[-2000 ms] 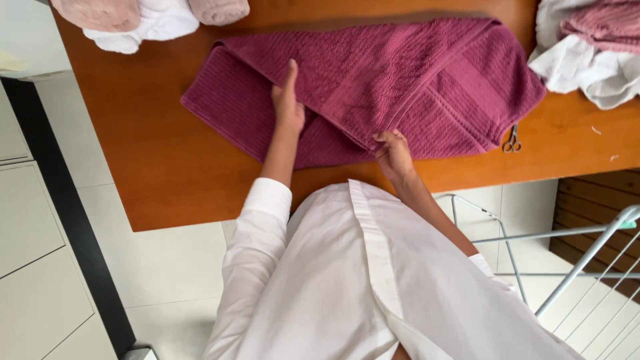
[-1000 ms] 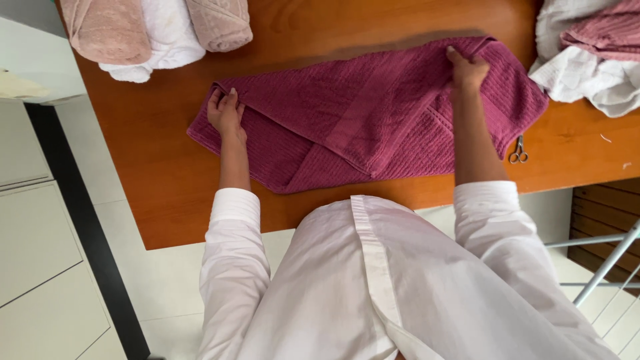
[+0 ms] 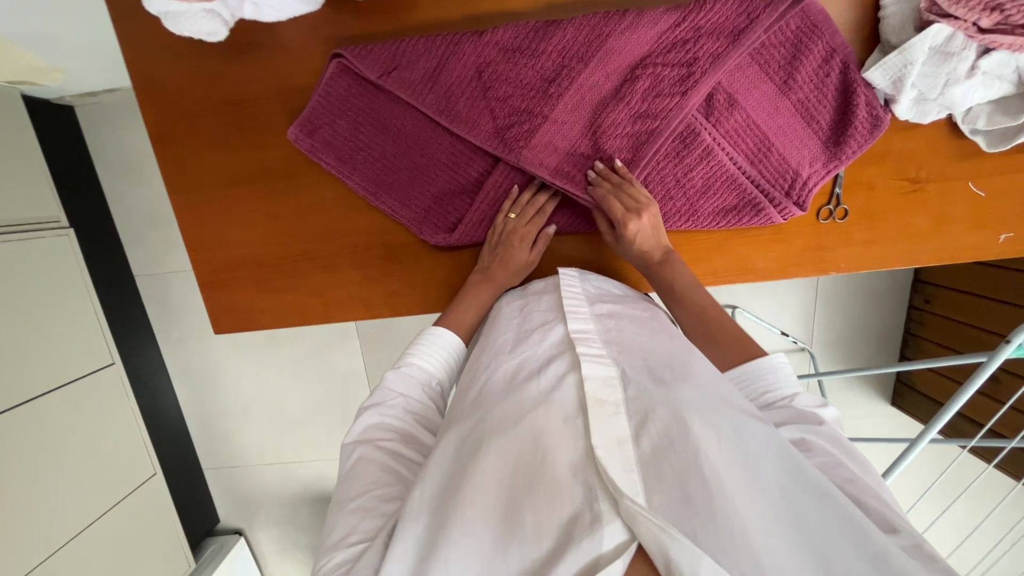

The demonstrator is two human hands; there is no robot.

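A burgundy ribbed towel [image 3: 448, 120], its sides folded over at a slant, lies on the wooden table [image 3: 280, 272]. My left hand [image 3: 516, 236], with a ring on one finger, rests palm down at the towel's near edge; its fingertips reach the edge of the upper fold. Just right of it, my right hand [image 3: 628, 212] lies on the upper layer near its lower corner, fingers together and slightly bent. Whether either hand pinches the cloth cannot be told.
Small scissors [image 3: 833, 204] lie right of the towel. White cloth [image 3: 944, 76] and a pink cloth [image 3: 980, 20] are piled at the upper right, a white towel [image 3: 216, 16] at the upper left. A metal drying rack [image 3: 952, 404] stands below the table's right side.
Both hands have moved inward from the towel's left and right parts to its near middle. The view has shifted somewhat.
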